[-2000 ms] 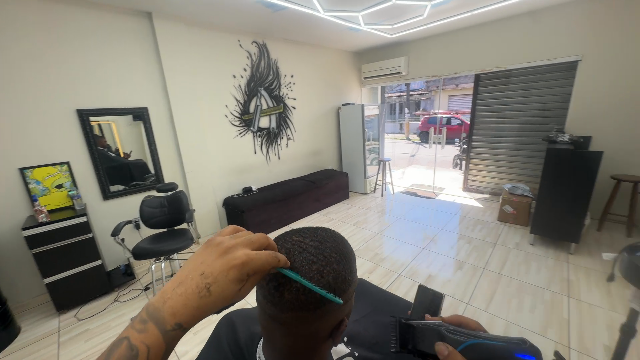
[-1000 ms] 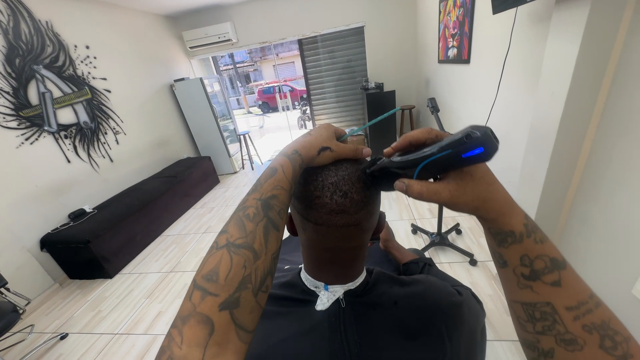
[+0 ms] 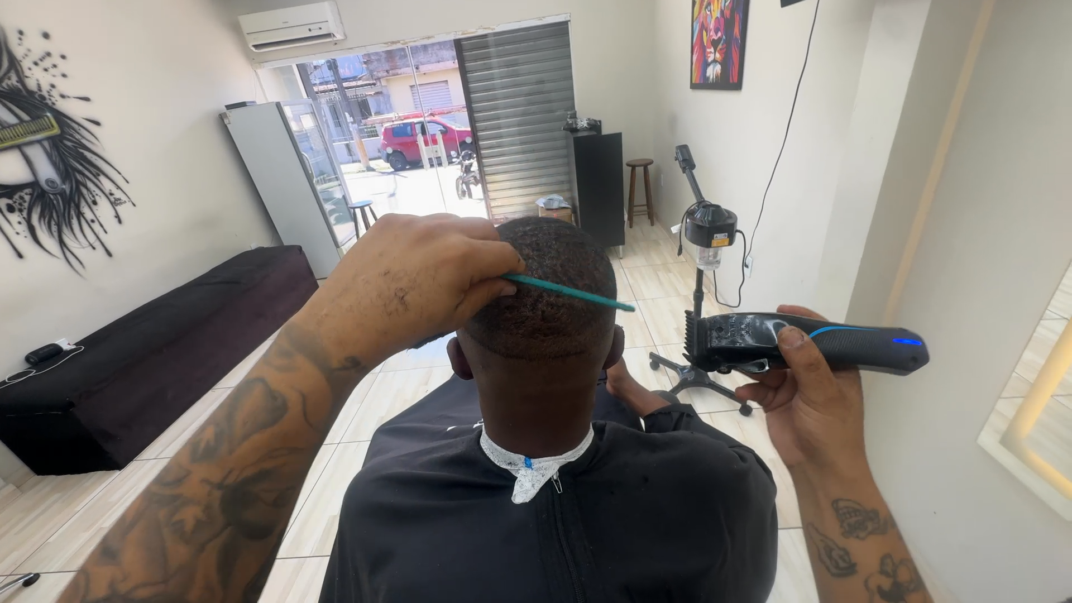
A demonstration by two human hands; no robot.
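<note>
A seated person's head (image 3: 548,327), with short dark hair, is in front of me, seen from behind. White neck paper (image 3: 536,469) circles the neck above a black barber cape (image 3: 553,528). My left hand (image 3: 419,272) pinches a teal comb (image 3: 574,292), whose thin length lies across the back of the head. Off to the right of the head, my right hand (image 3: 808,377) holds a black cordless hair clipper (image 3: 804,339) level, its guard comb turned left toward the head but apart from it. A blue light glows at the clipper's rear end.
A wheeled stand with a black hair steamer (image 3: 710,224) rises behind the clipper. A dark padded bench (image 3: 167,360) runs along the left wall. Farther back are a black cabinet (image 3: 599,184), a wooden stool (image 3: 641,193) and a glass doorway. A lit mirror (image 3: 1038,402) hangs at the right.
My right hand has drawn the clipper away from the head to the right. The comb, raised above the head one second ago, now lies across its back. The view has swung right since the first frame.
</note>
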